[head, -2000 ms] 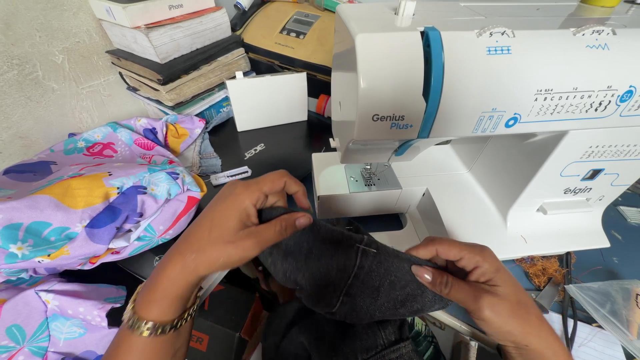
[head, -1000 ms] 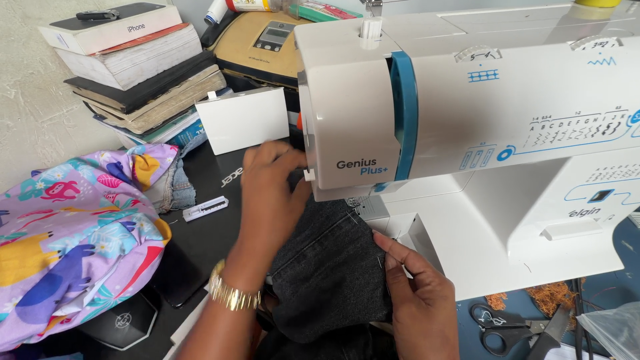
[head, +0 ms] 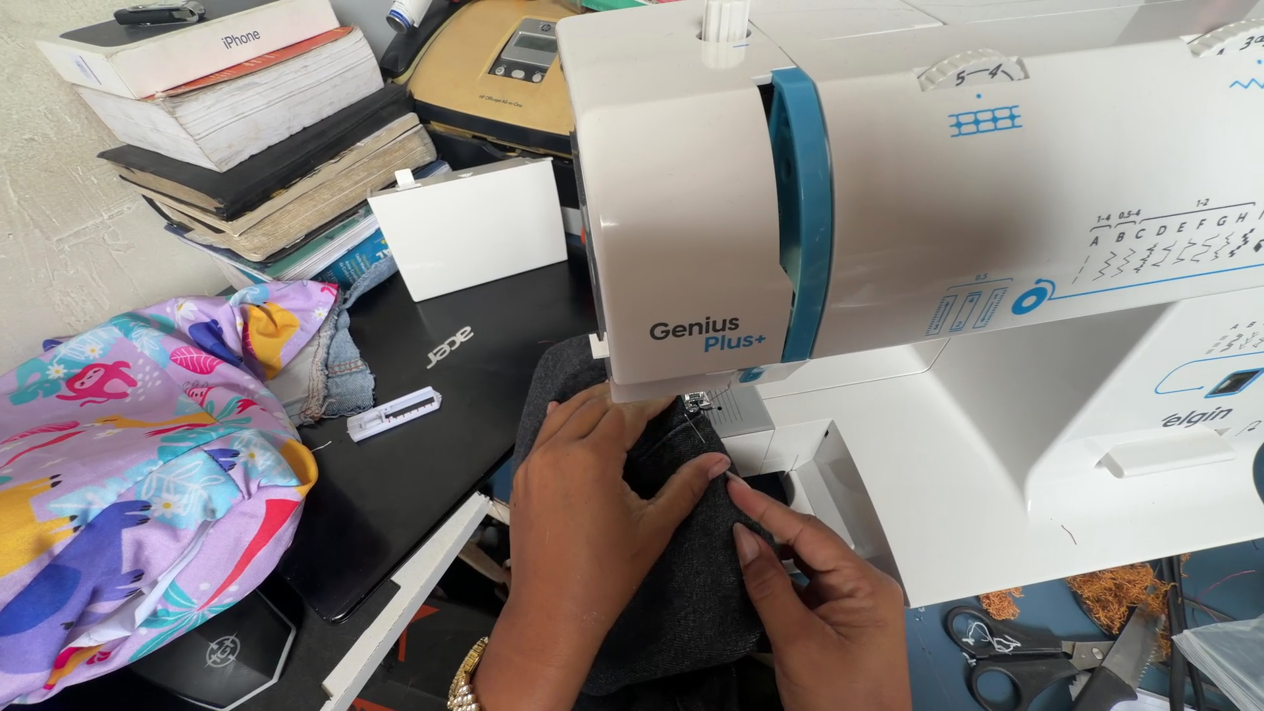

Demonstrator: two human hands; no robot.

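Observation:
Dark denim fabric [head: 681,573] is draped over the free arm of a white Elgin sewing machine [head: 691,197], its upper part under the machine head by the presser foot [head: 697,402]. My left hand [head: 592,504] lies on the denim, fingers reaching under the head and partly hidden, thumb pressing near the edge. The thumb and forefinger of my right hand [head: 820,583] are at the denim's right edge, close to my left thumb; my right hand's other fingers are curled. A thread runs down from the foot area over the cloth.
Left of the machine are a black Acer laptop [head: 395,523], a white buttonhole foot [head: 394,413], printed fabric [head: 148,474] and a stack of books [head: 267,148]. A white panel [head: 474,227] stands behind. Black-handled scissors [head: 1027,662] and orange thread scraps [head: 1116,592] lie at the lower right.
The denim, held up before the machine two seconds ago, is now around the free arm below the head. My left hand has moved down from the head's left side onto the cloth.

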